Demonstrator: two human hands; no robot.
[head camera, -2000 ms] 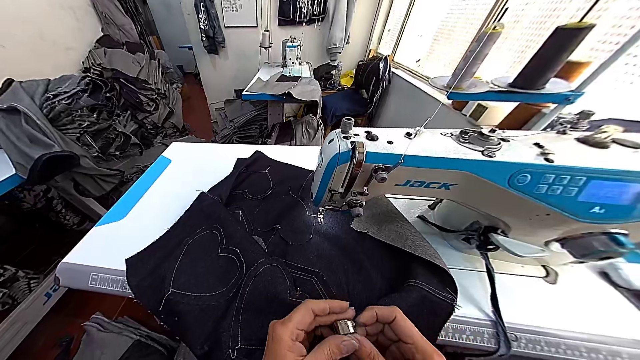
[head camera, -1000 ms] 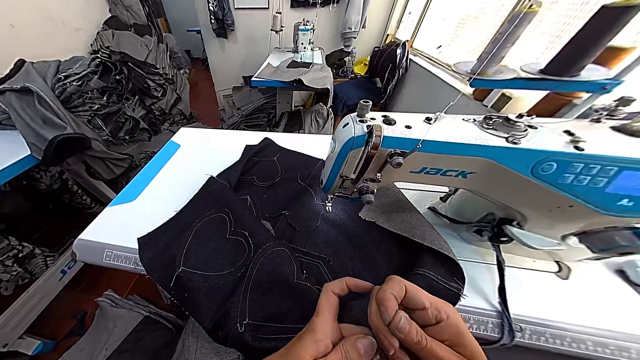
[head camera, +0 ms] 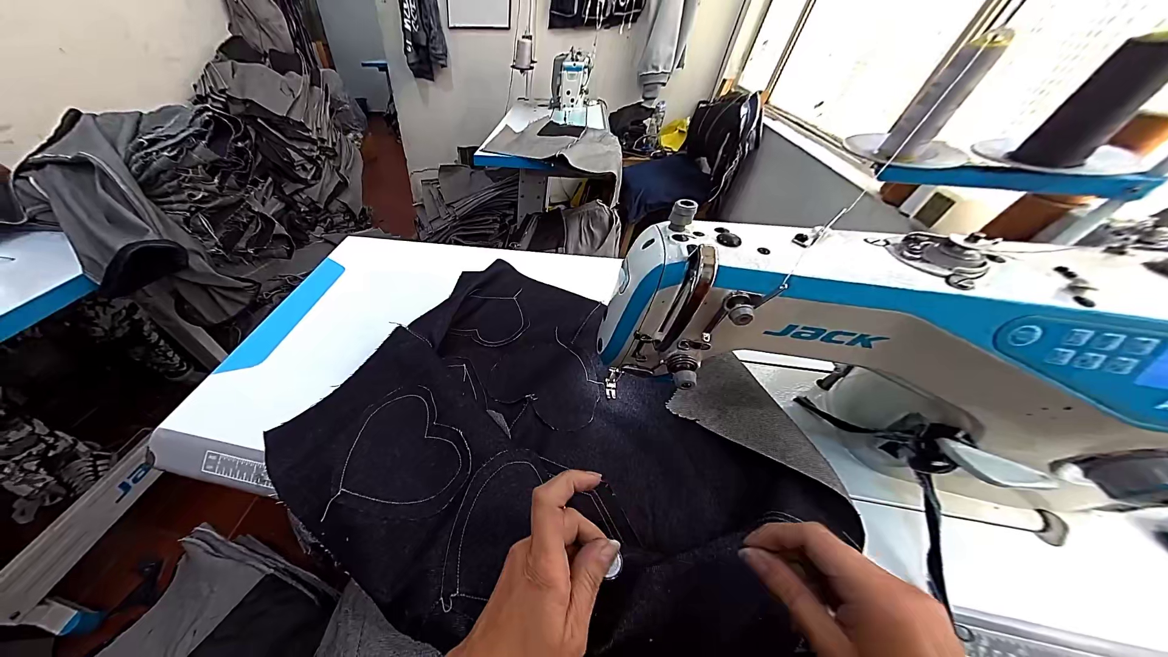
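Observation:
Dark denim fabric with light heart-shaped stitching lies across the bed of a Jack sewing machine, partly under its presser foot. My left hand is over the fabric's near part, with a small round metallic thing, perhaps a bobbin, between thumb and fingers. To its right, my right hand has thumb and index finger close together above the cloth; whether a thread is between them cannot be seen. The fabric's grey underside shows where it folds, right of the needle area.
Thread cones stand on a blue rack at the upper right. A black strip hangs from the machine's knob area. Piles of grey cloth lie at the left, more cut pieces below the table edge. Another sewing machine stands behind.
My hands were together over the near edge of the fabric; they are now apart, the right one further right. The small metallic thing, seen between both hands two seconds ago, is in the left.

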